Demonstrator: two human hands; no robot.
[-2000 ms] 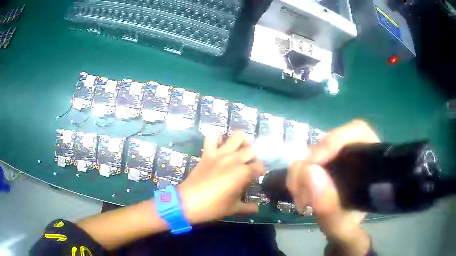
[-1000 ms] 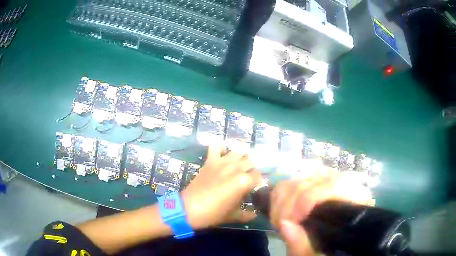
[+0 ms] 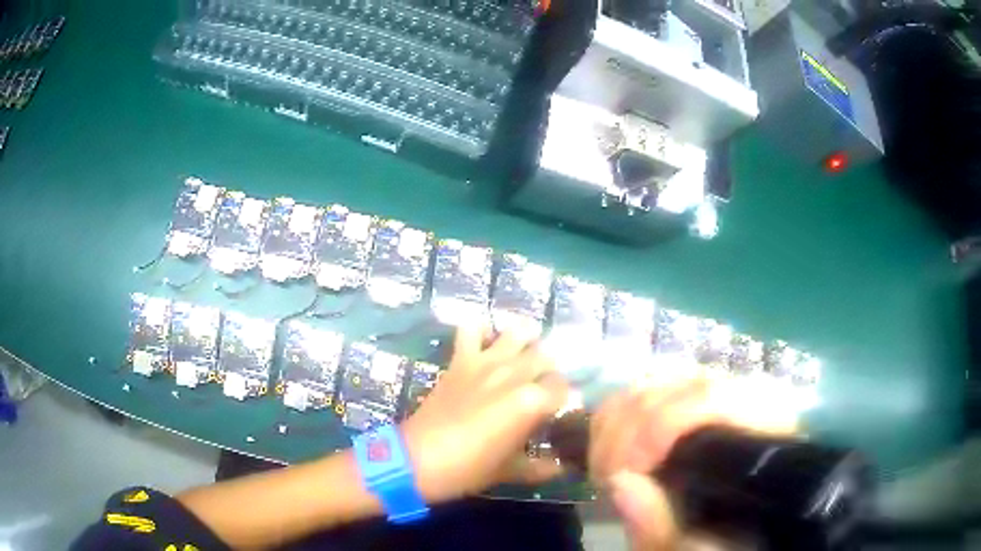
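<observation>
Small circuit boards [image 3: 402,262] lie in two long rows on the green mat. My left hand [image 3: 484,404], bare with a blue wristband, reaches over the near row, fingers bent down at the boards; whether it grips a board is hidden. My right hand [image 3: 656,431] is closed around a thick black electric screwdriver [image 3: 758,484], held nearly level with its nose pointing left, towards a board [image 3: 554,436] beside my left fingers. The driver tip and any screw are too blurred to see.
A clear ribbed tray [image 3: 344,70] lies at the back left. A white-grey screw feeder [image 3: 570,140] stands behind the rows, with a grey power supply [image 3: 828,97] showing a red light to its right. Thin dark wires [image 3: 307,307] curl between the rows. Small silver parts [image 3: 22,86] lie far left.
The right hand and screwdriver have moved left and down from two seconds ago, uncovering boards at the right end of the far row. The left hand has stayed over the near row. The view has shifted slightly.
</observation>
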